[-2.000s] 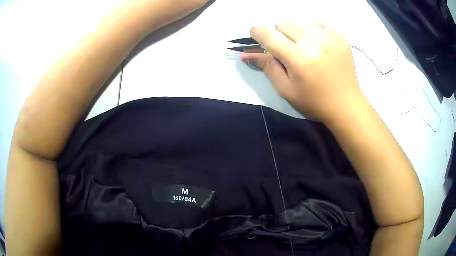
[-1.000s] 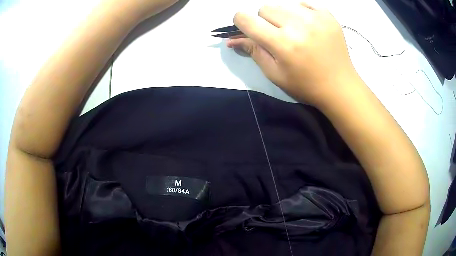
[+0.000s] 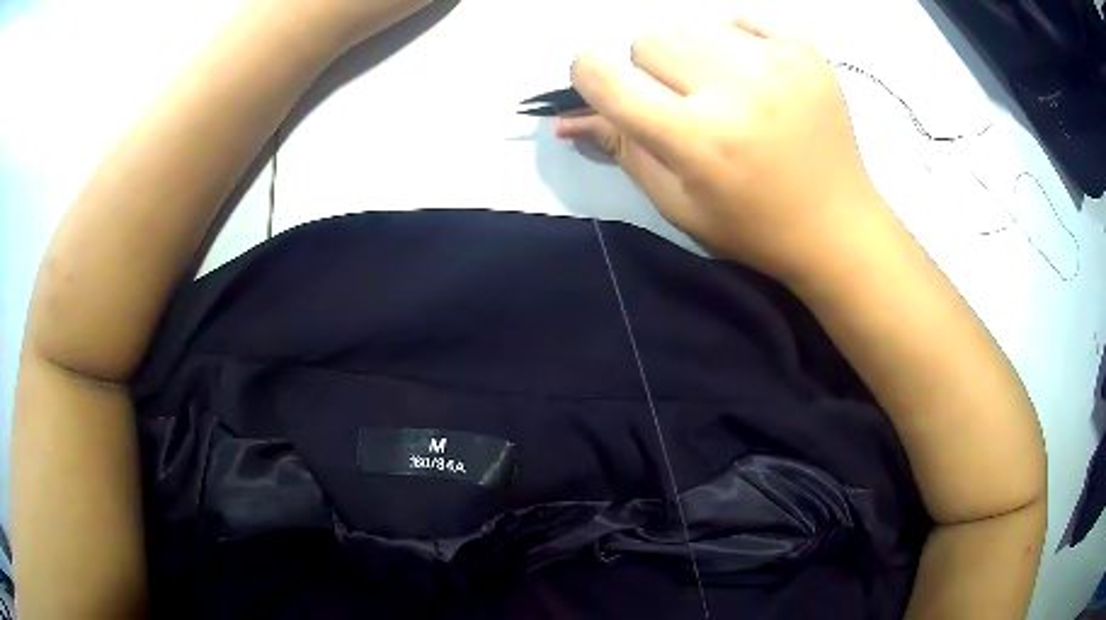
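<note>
A dark garment [image 3: 461,315] lies over the near part of the table, its matte collar band curving across the middle. The size label [image 3: 438,455], with a white "M", shows above the wrinkled shiny lining [image 3: 764,515]. A fine pale thread [image 3: 639,375] runs down over the garment from its top edge. My right hand [image 3: 728,133] is above the garment's upper right edge, shut on the snips [image 3: 548,103]; their dark blades point left, close together. The handle is hidden in the palm. My left forearm curves up the left side; its hand is beyond the top edge.
The white table [image 3: 412,145] has a thin joint line at the left. Dark thread [image 3: 940,137] lies in loose curls right of my right hand. Another dark shiny garment [image 3: 1031,73] is at the upper right corner, and dark cloth [image 3: 1088,484] shows at the right edge.
The garment and label have shifted up and slightly left in view since the first frame. My right hand has moved left, and the snips' blades have come closer together.
</note>
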